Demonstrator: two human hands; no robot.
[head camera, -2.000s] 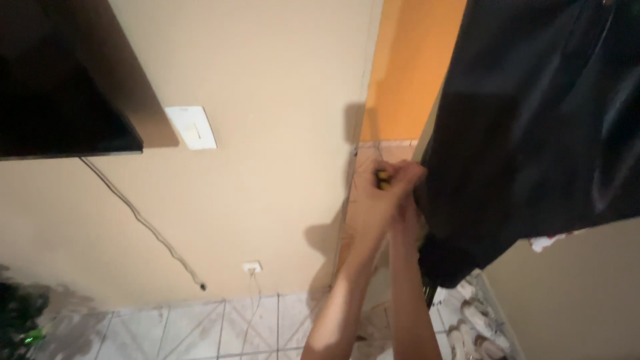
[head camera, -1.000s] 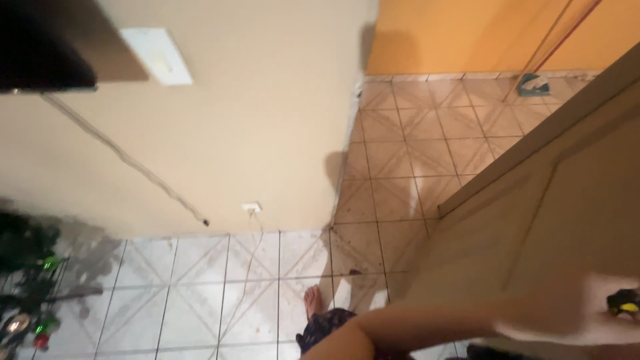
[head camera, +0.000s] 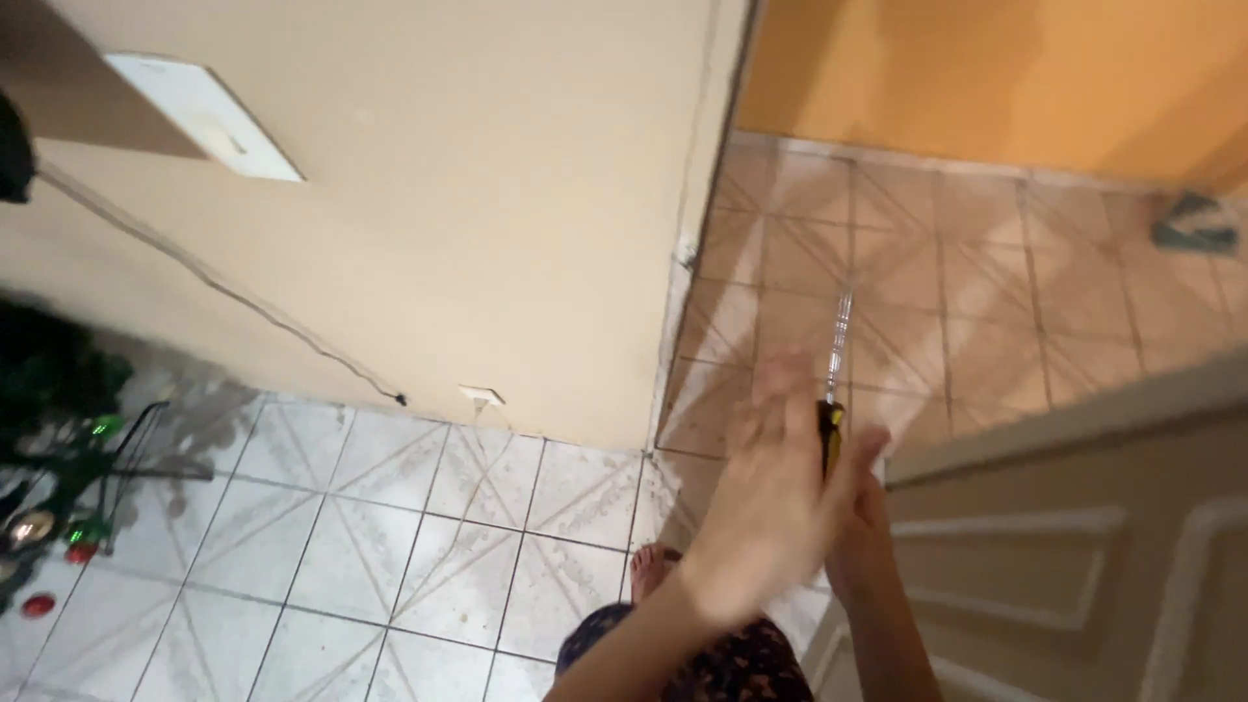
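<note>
A screwdriver (head camera: 831, 434) with a black and yellow handle and a long, blurred shaft points up and away from me. Its handle sits between the thumb and the raised fingers of my left hand (head camera: 770, 478), and the lower end is hidden. My right hand (head camera: 858, 536) is close behind and to the right of the left one, partly covered by it. Blur and overlap hide whether the right fingers also touch the handle.
Beside my hands on the right is a panelled door (head camera: 1033, 565). A beige wall (head camera: 487, 224) carries a switch plate (head camera: 210, 117), a hanging cable (head camera: 224, 288) and a socket (head camera: 482, 395). A decorated Christmas tree (head camera: 58, 458) stands left. Beyond the doorway lies tiled floor (head camera: 887, 312).
The view has shifted, and the dark hanging cloth seen at first is out of sight. The hand with the yellow and black object has come from the far right to the middle, beside the other hand.
</note>
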